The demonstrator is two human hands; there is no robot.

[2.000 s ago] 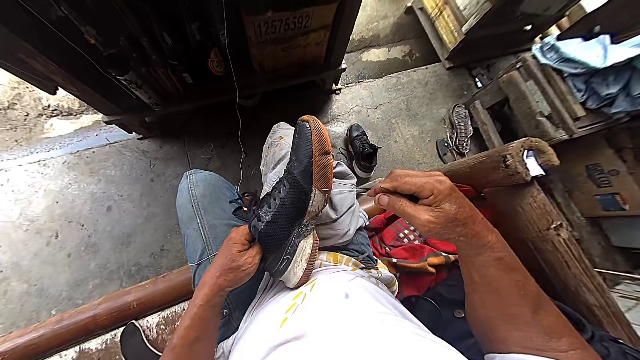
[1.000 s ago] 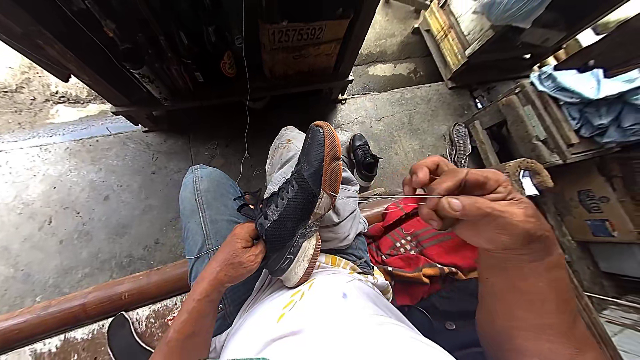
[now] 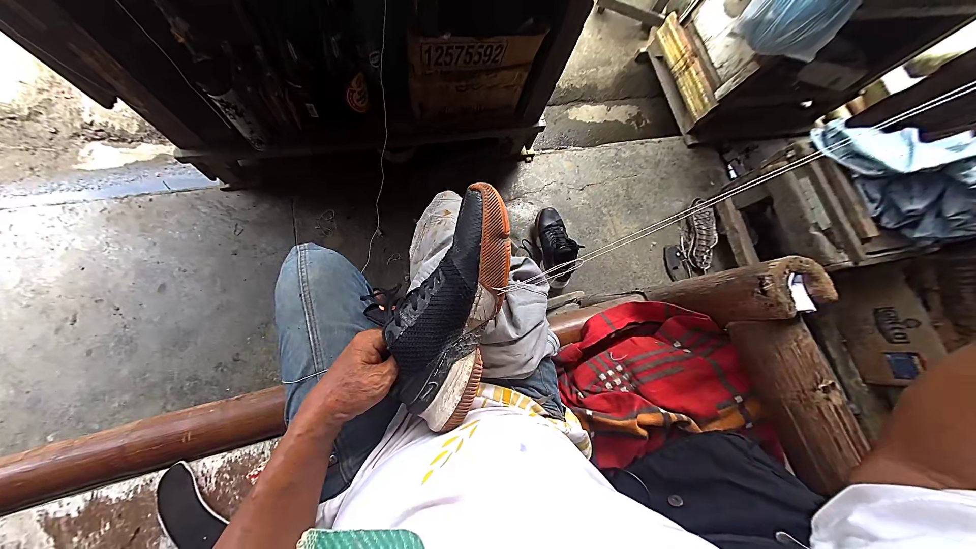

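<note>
My left hand (image 3: 357,375) grips the heel collar of a black athletic shoe (image 3: 436,305), which lies tilted on its side across my lap. Its orange and white sole (image 3: 494,244) faces right, and the toe points away from me. From the sole's edge near mid-foot, strands of pale thread (image 3: 656,227) run taut up to the upper right edge of the view. My right hand is out of view; only part of the right arm (image 3: 926,427) shows at the right edge. Another loop of thread lies across my jeans by the left wrist.
A dark wooden cabinet with a cardboard box (image 3: 476,76) stands ahead. Another black shoe (image 3: 557,242) is on the concrete floor. Red plaid cloth (image 3: 656,366) lies at my right beside a wooden rail (image 3: 797,396). A worn sole (image 3: 698,236) rests near the wooden crates.
My right hand, earlier right of the shoe with thread at its fingers, has moved out of view to the right. The thread now stretches far past its earlier reach. My left hand keeps its hold.
</note>
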